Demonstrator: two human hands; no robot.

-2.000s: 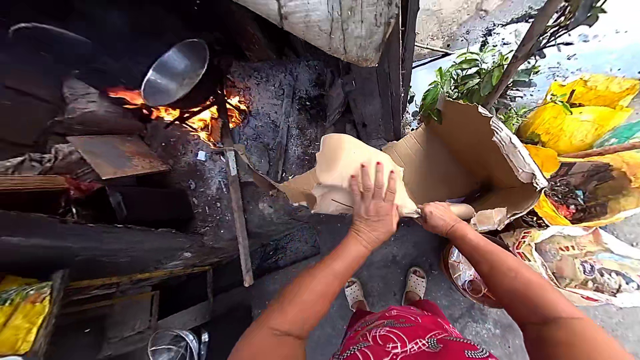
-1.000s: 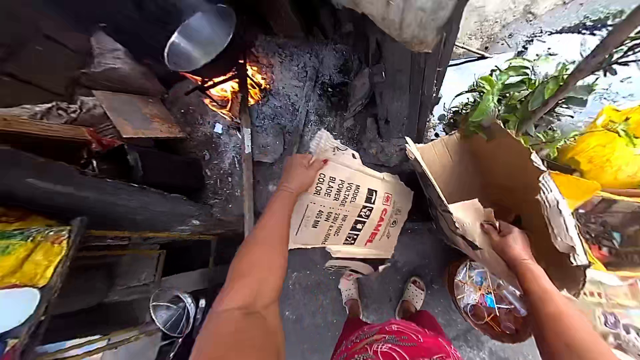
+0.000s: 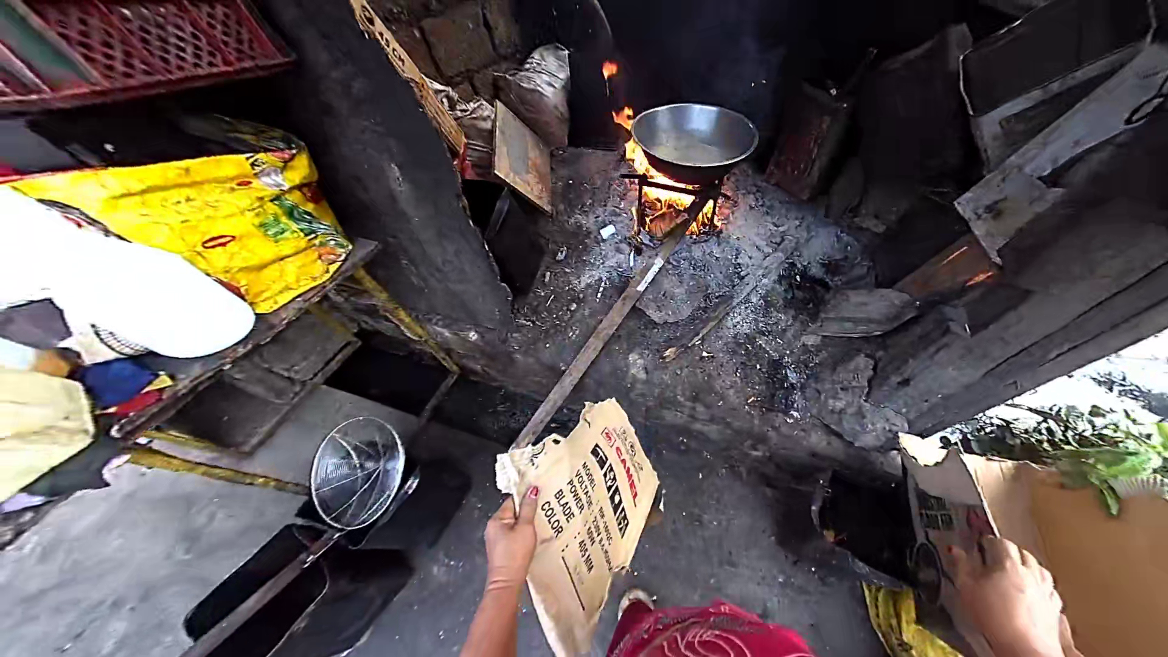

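Observation:
My left hand point(image 3: 511, 546) grips the upper left edge of a torn piece of printed cardboard point(image 3: 593, 529), thumb on its face. At the lower right, my right hand point(image 3: 1004, 584) is at the flap of a torn cardboard box point(image 3: 1095, 547); its fingers are curled, and whether they grip the flap cannot be told. Beyond the hands, a metal pan point(image 3: 695, 137) sits on a metal stand over an open wood fire point(image 3: 671, 205). A long wooden stick point(image 3: 602, 333) runs from the fire toward the cardboard piece, which overlaps its near end.
A wire strainer point(image 3: 358, 474) lies at the lower left, near a wooden bench covered by a yellow plastic sheet point(image 3: 210, 224). A charred stick point(image 3: 730, 301) lies on the ashy hearth point(image 3: 675, 301). Leafy greens point(image 3: 1118, 461) stand beside the box at right. A dark post rises left of the hearth.
The view has swung left and up toward the fire. The cardboard piece, under both hands two seconds ago, is now in my left hand alone, away from the box. My right hand has stayed at the box.

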